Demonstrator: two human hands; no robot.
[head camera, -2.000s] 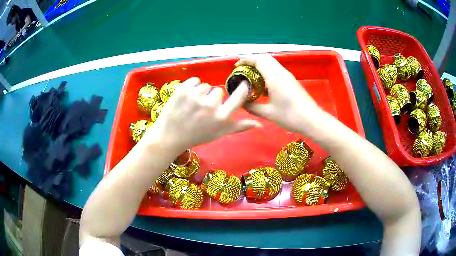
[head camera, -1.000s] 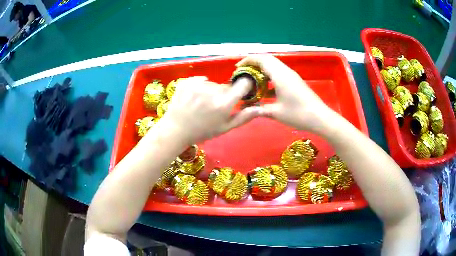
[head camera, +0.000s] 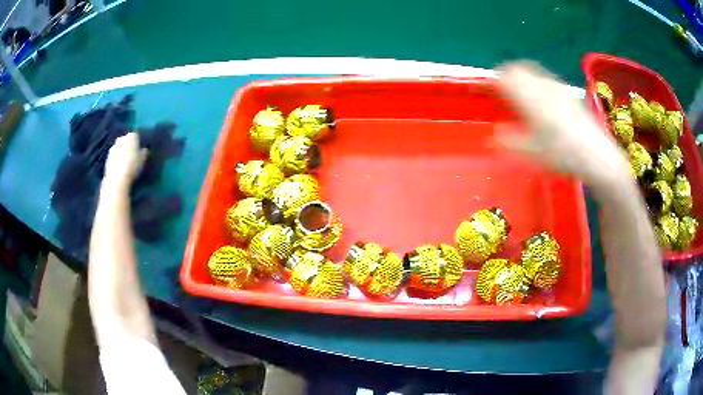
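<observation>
My left hand (head camera: 123, 160) is at the pile of black pieces (head camera: 92, 146) on the bench at the left. Its fingertips touch the pile, and whether they grip a piece cannot be seen. My right hand (head camera: 543, 123) is blurred above the right back part of the red work tray (head camera: 432, 183). Its fingers look apart and nothing shows in it. Several gold hollow shells (head camera: 293, 153) lie along the tray's left side and front. One shell (head camera: 314, 218) has its round open neck facing up.
A red perforated basket (head camera: 600, 85) holding gold shells stands at the right, partly behind my right forearm. A white strip (head camera: 308, 68) runs behind the tray. Cardboard (head camera: 65, 308) is below the bench at lower left.
My hands have parted. The left moved left to the black pile, the right moved right. The gold shell they held is no longer between them. The view has shifted slightly.
</observation>
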